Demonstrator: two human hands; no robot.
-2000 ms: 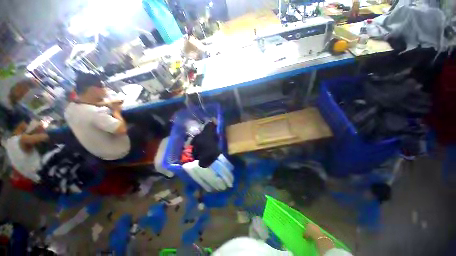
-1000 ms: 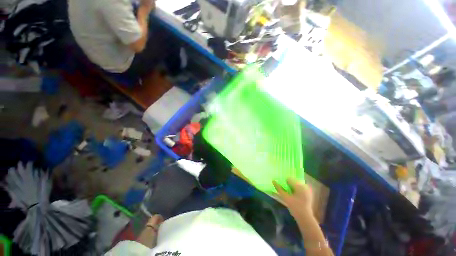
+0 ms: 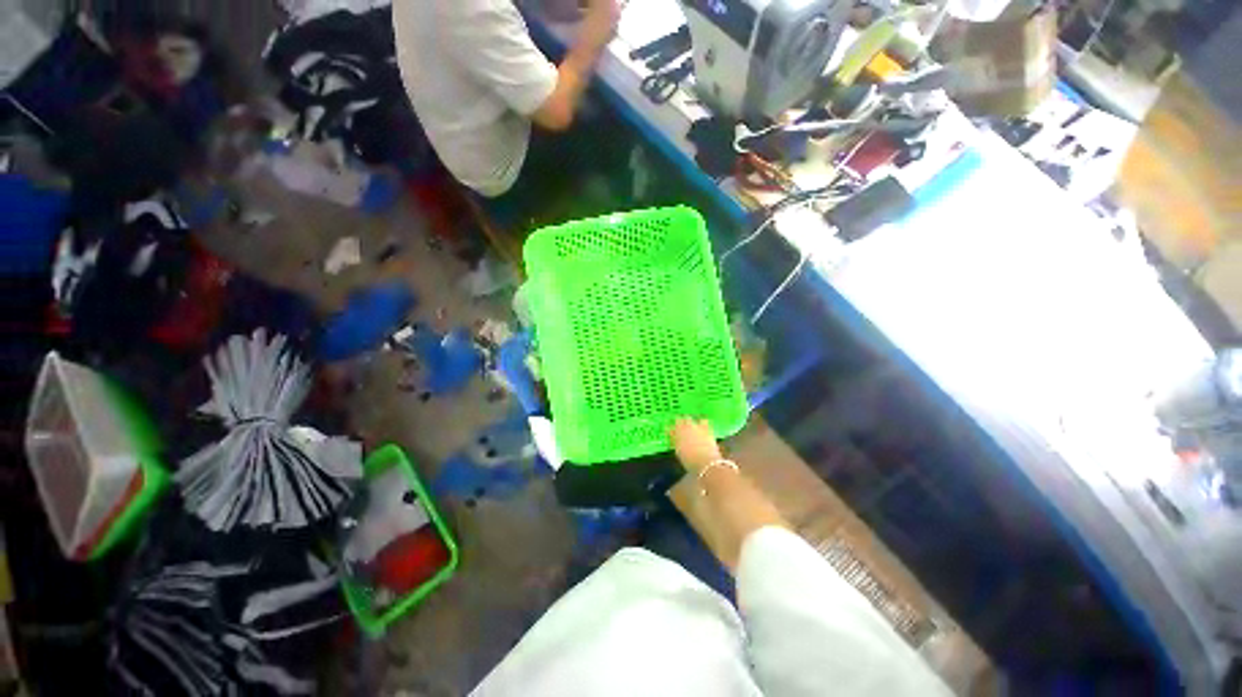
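Observation:
A bright green perforated basket [image 3: 633, 334] is in the middle of the view, its open side facing up towards me. My right hand [image 3: 697, 445], with a thin bracelet at the wrist, grips its near rim at the lower right. The basket covers most of a blue plastic basket [image 3: 790, 381], whose rim shows at its sides. Dark cloth [image 3: 620, 483] shows just below the green basket's near edge. Whether the green basket rests on the blue one cannot be told. My left hand is out of the picture.
The blue-edged white table [image 3: 1008, 286] runs along the right, with a dark phone-like slab [image 3: 869, 207] on it. A seated person [image 3: 477, 82] is at the top. Tied grey bundles [image 3: 259, 456], a small green basket [image 3: 443, 552] and a white container [image 3: 82, 456] stand at the left.
My right hand has brought the green basket from low at the right to over the blue basket. It now lies flatter in view. My left hand, seen one second ago, has left the picture.

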